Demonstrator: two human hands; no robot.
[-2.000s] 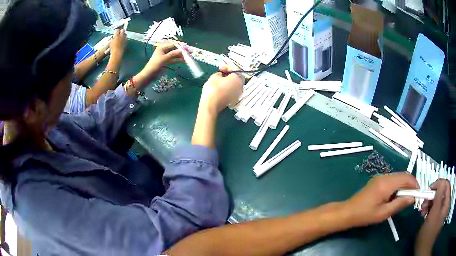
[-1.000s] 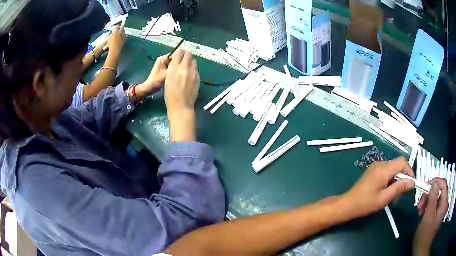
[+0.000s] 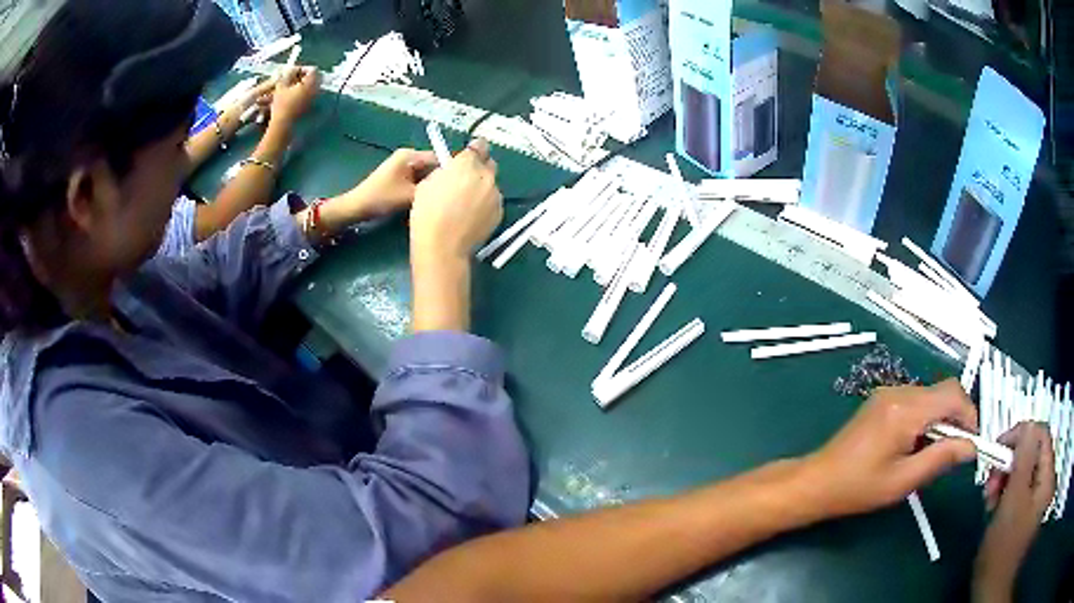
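A white tube (image 3: 978, 444) lies tilted between my two hands at the right, its right end lower. My left hand (image 3: 901, 438) grips its left end between thumb and fingers. My right hand (image 3: 1022, 474) holds the other end at its fingertips; its forearm is cut off by the bottom edge. A heap of small dark metal parts (image 3: 874, 371) lies just behind my left hand. One white tube (image 3: 925, 527) lies below my left hand, its upper end hidden. Whether a metal part is at my fingertips I cannot tell.
White tubes lie in a row (image 3: 995, 395) behind my right hand. Two loose tubes (image 3: 787, 333) and a larger pile (image 3: 612, 224) lie left. Printed boxes (image 3: 848, 165) stand behind. A neighbour's hands (image 3: 457, 200) work at the left, near a black cable.
The tube in my hands has tilted from nearly level, its right end now lower. My hands have shifted only slightly. The neighbour's near hand has moved left from the tube pile, and a white piece shows there.
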